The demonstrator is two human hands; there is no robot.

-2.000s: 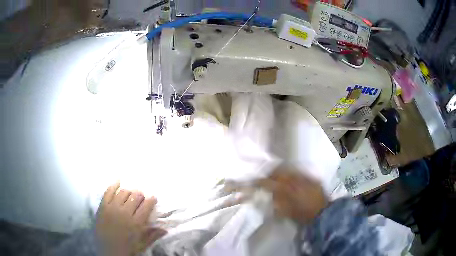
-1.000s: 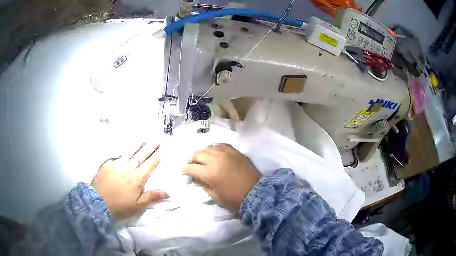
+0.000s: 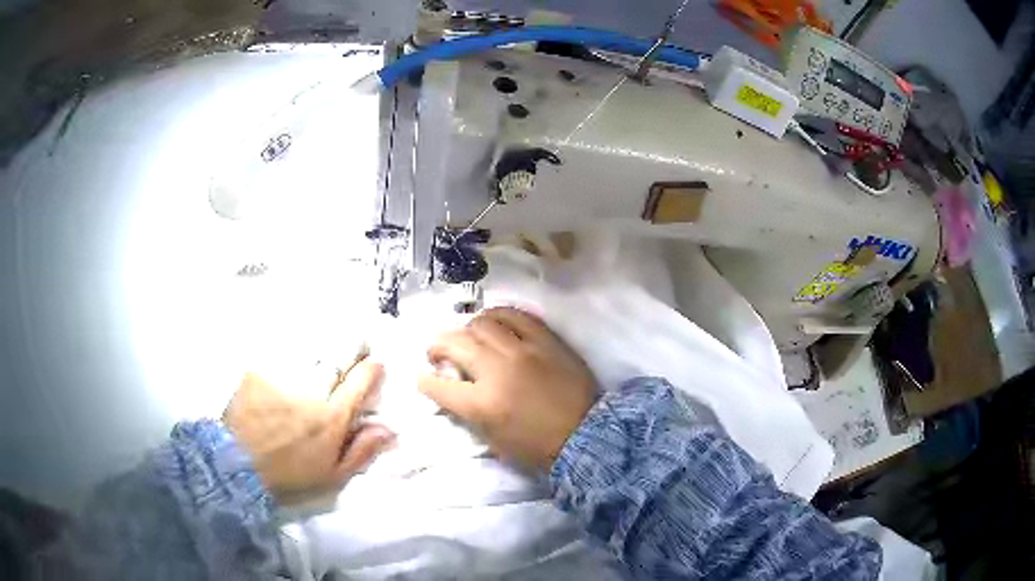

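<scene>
White fabric (image 3: 647, 329) lies over the machine bed, runs under the machine arm and hangs toward me in folds. My left hand (image 3: 301, 431) rests on the cloth at its left part, in front of the needle area, fingers partly washed out by the lamp. My right hand (image 3: 511, 380) lies on the cloth just in front and right of the presser foot (image 3: 389, 297), with its fingers bent. Whether either hand pinches the cloth cannot be told. A dark round attachment (image 3: 461, 263) sits right of the needle. The cloth edge at the foot is washed out.
The cream machine arm (image 3: 590, 148) crosses the view, with a tension dial (image 3: 518, 185) and a thread slanting to it. A blue hose (image 3: 545, 36) runs over the head. A white box (image 3: 749, 91), a control panel (image 3: 849, 85) and red-handled snips (image 3: 872, 148) lie at upper right.
My right hand came from the lower right onto the cloth near the foot. My left hand moved up, then its spread fingers drew in. The cloth by the arm now lies flatter.
</scene>
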